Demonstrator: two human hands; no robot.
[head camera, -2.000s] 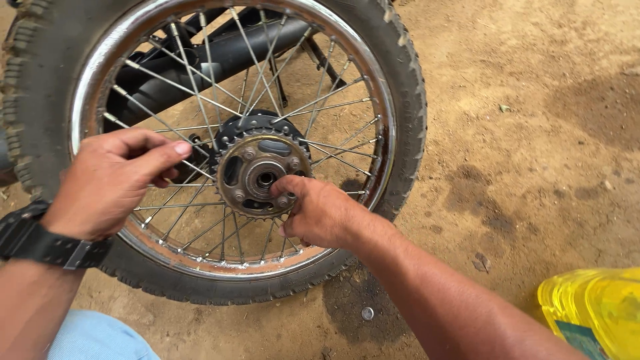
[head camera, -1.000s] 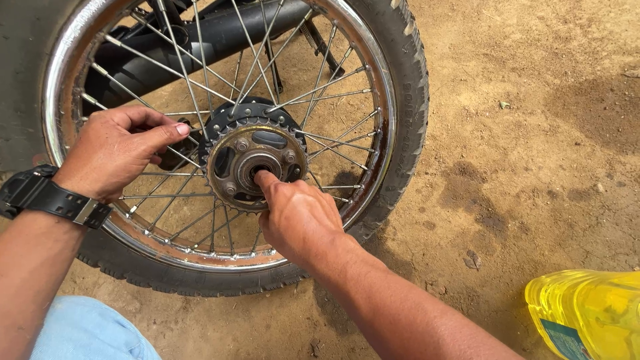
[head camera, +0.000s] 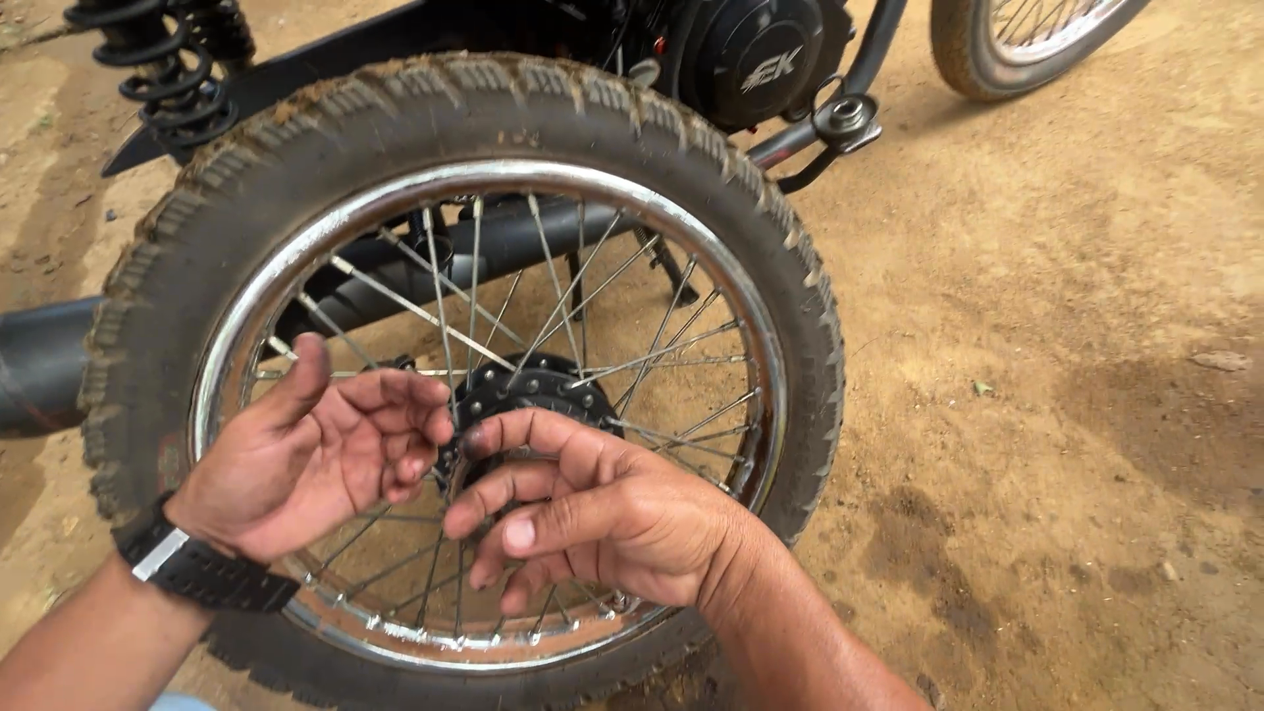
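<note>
A spoked motorcycle wheel with a knobby tyre (head camera: 474, 118) and a chrome rim (head camera: 736, 272) with rusty patches fills the middle of the head view. In front of its left spokes is my left hand (head camera: 321, 439), palm up, fingers curled and apart, holding nothing; a black watch (head camera: 202, 563) is on that wrist. My right hand (head camera: 592, 504) is over the wheel's centre, empty, with spread, bent fingers and a dark smudge on one fingertip. Behind it the black hub (head camera: 533, 380) shows only its upper part; the sprocket face is mostly hidden.
Behind the wheel run a black exhaust pipe (head camera: 39, 365) and a swingarm. A coil spring shock (head camera: 163, 69) stands upper left, the engine cover (head camera: 765, 59) and a footpeg (head camera: 846, 114) upper right. Another wheel (head camera: 1037, 49) is beyond, on dirt ground (head camera: 997, 326) with damp patches.
My right hand has come away from the hub's centre, where its finger was touching, and both hands are now opened in front of the wheel. The view has shifted, showing more of the motorcycle.
</note>
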